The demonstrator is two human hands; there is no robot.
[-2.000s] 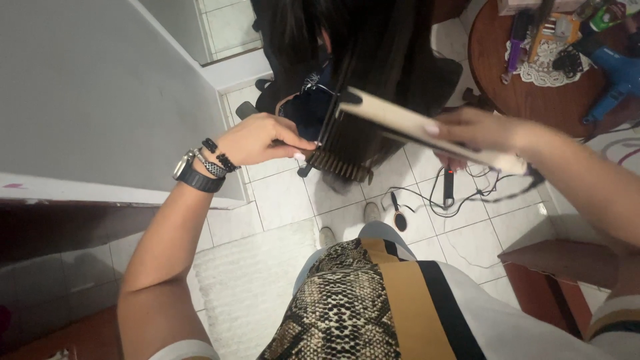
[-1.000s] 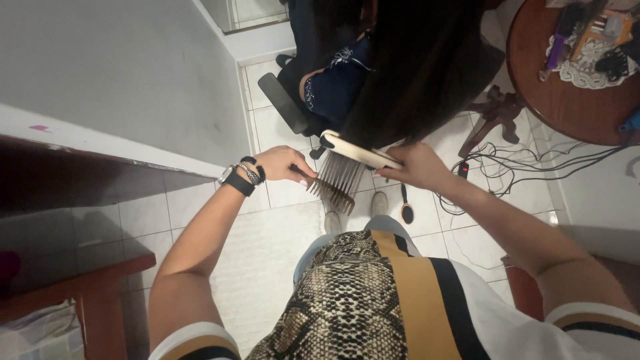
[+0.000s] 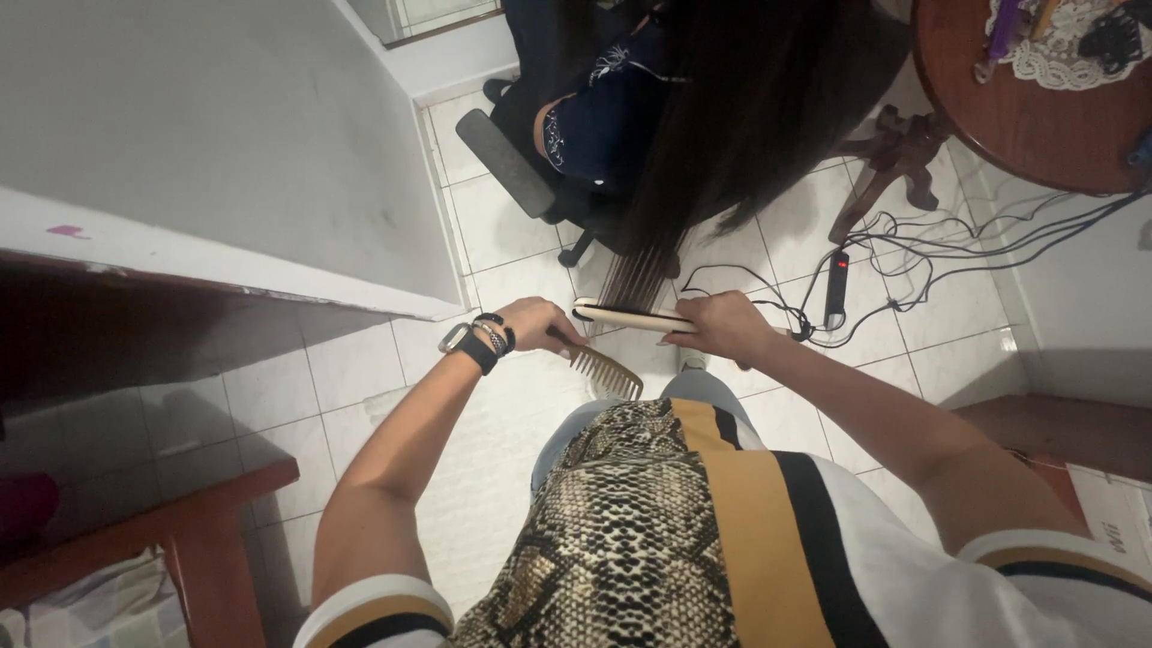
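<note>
My left hand (image 3: 538, 326), with a watch and bracelets at the wrist, holds a brown wide-tooth comb (image 3: 607, 373) by one end, its teeth pointing down and left. In my right hand (image 3: 724, 328) is a cream hair straightener (image 3: 634, 317), its plates around the lower ends of a thin, spread section of long dark hair (image 3: 670, 207). The comb is just below the straightener, out of the hair. The hair belongs to a person in dark blue clothing (image 3: 607, 135), seated on a black chair.
A chair armrest (image 3: 506, 162) points toward me. At the upper right stands a round wooden table (image 3: 999, 117) with a lace doily (image 3: 1053, 67). Cables and a power strip (image 3: 837, 288) lie on the tiled floor. A wall (image 3: 270, 135) rises at the left; a wooden furniture frame (image 3: 216, 513) is lower left.
The straightener has moved down the hair toward its ends. The comb, among the hair strands a second ago, is now out of them and lower. The view has shifted.
</note>
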